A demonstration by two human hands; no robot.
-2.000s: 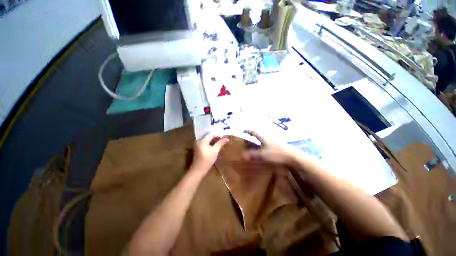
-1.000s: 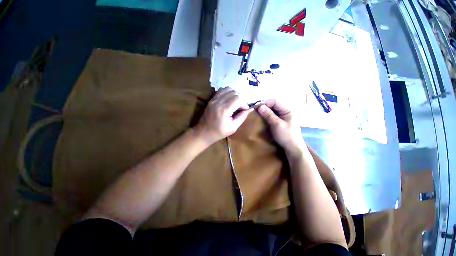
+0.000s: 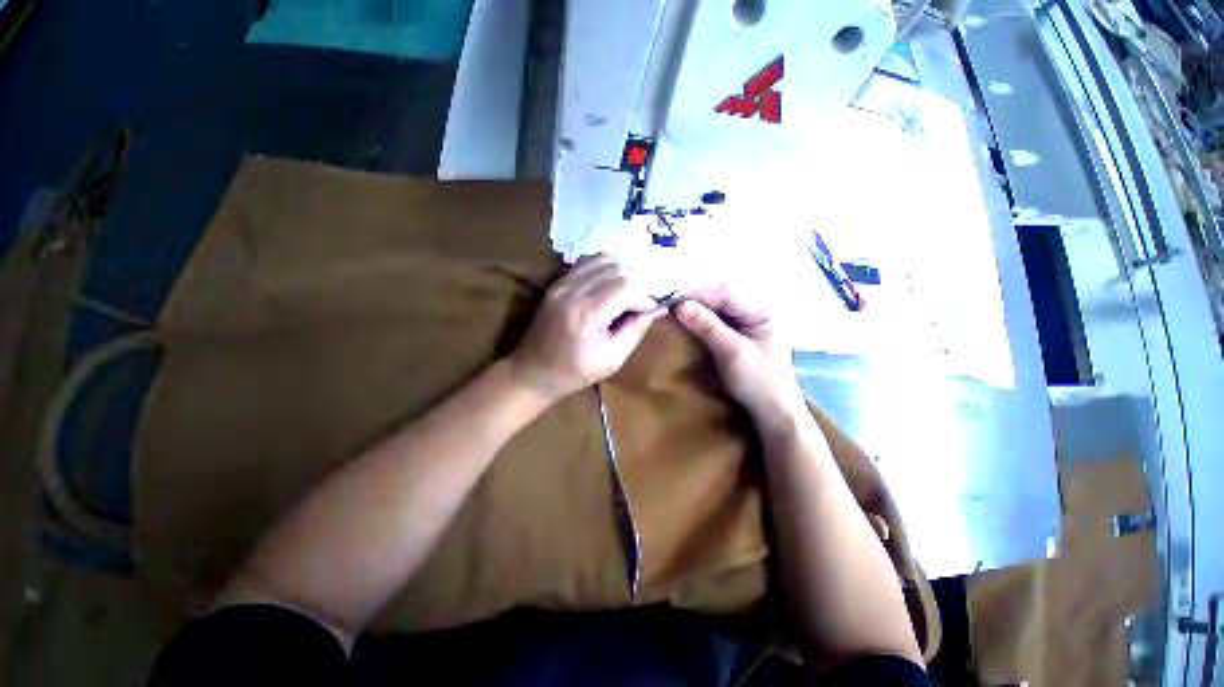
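A wide brown bag panel (image 3: 349, 309) lies over the machine table's front and down to my lap, with a brown handle loop at each side. A folded brown flap (image 3: 685, 470) with a pale raw edge lies on it. My left hand (image 3: 580, 329) and my right hand (image 3: 732, 342) pinch the panel's top edge together, fingertips nearly touching. A small dark bit shows between the fingertips; I cannot tell what it is. The white sewing machine head (image 3: 725, 148) with a red logo stands just beyond my hands.
Thread snips (image 3: 835, 273) and a small black object (image 3: 860, 274) lie on the white table (image 3: 926, 443) to the right. A teal piece (image 3: 363, 27) is at the upper left. Brown pieces (image 3: 1074, 577) are at the lower right, near a metal rail.
Since two seconds ago the view has tilted down and closer. My right hand has come in beside my left at the panel's top edge. Over the last second both hands have barely moved.
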